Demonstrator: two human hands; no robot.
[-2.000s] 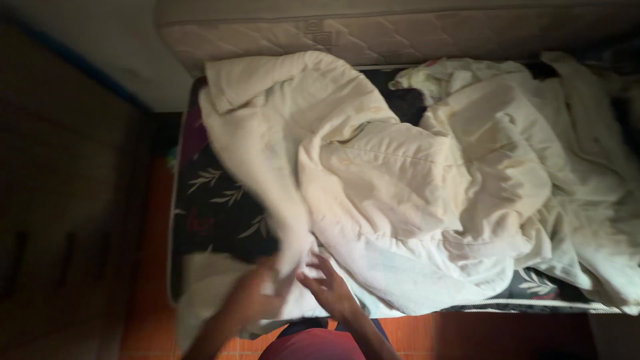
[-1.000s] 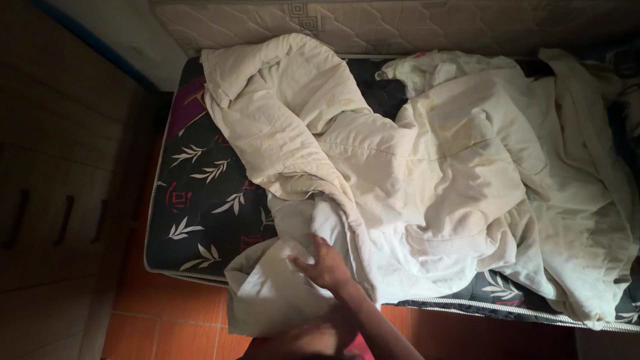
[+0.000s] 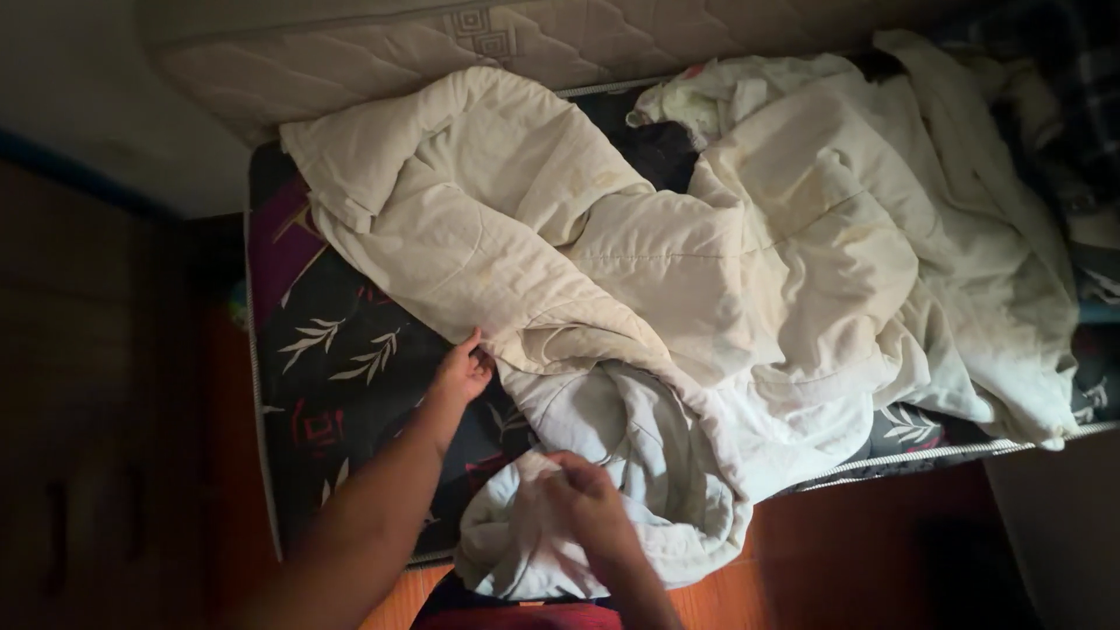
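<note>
A rumpled cream quilt [image 3: 665,254] lies across a dark mattress with a leaf pattern [image 3: 306,385]. My left hand [image 3: 465,367] is at the quilt's left edge, its thumb and fingers pinching the cloth there. Lower down, my right hand [image 3: 582,494] grips a fold of the quilt's pale, whitish part, which hangs over the mattress's front edge near my body. A light printed cloth [image 3: 709,96] lies bunched at the back, beside a dark cloth [image 3: 661,153].
A beige quilted mattress [image 3: 376,79] stands on its side along the back. Dark wooden furniture with handles [image 3: 87,394] is at the left. Orange floor tiles [image 3: 814,551] show in front. Dark plaid fabric [image 3: 1063,70] lies at the far right.
My left hand, low by the front edge two seconds ago, is now farther up at the quilt's left edge. The pale part near my body has been spread into a loop.
</note>
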